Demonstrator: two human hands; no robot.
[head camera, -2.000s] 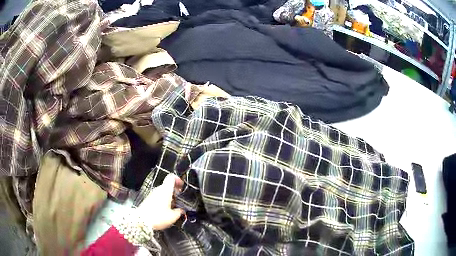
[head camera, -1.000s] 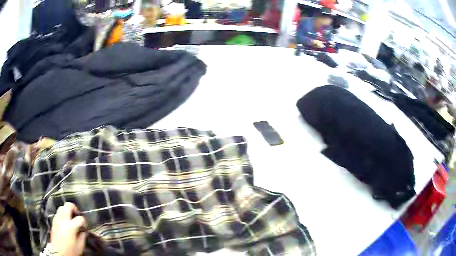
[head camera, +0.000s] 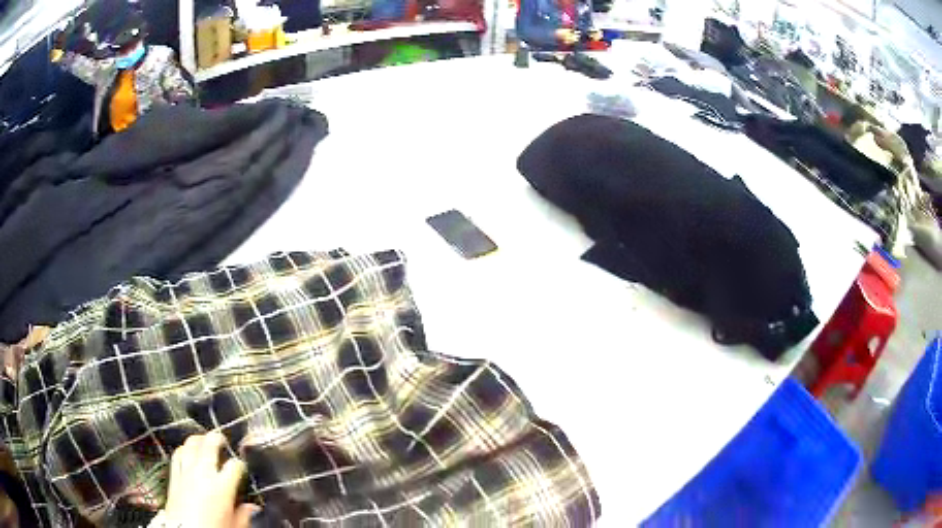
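A black plaid garment (head camera: 300, 361) with white and yellowish check lines lies spread over the lower left of the white table. My left hand (head camera: 205, 483) is at its near part, at the bottom edge of the picture, with a light beaded band at the wrist. Its fingers and thumb grip a bunched dark fold of the plaid cloth. The fingertips are partly blurred. My right hand is not in view.
A large black garment pile (head camera: 155, 186) lies beyond the plaid. A phone (head camera: 462, 234) and folded black garment (head camera: 671, 222) lie on the white table (head camera: 413, 134). Blue bins (head camera: 764, 464) and a red stool (head camera: 862, 320) stand at right. People (head camera: 129, 88) are behind the table.
The view has swung right, so the brown plaid heap has mostly left it and the phone, black bundle, bins and stool have come in. My left hand still holds the black plaid.
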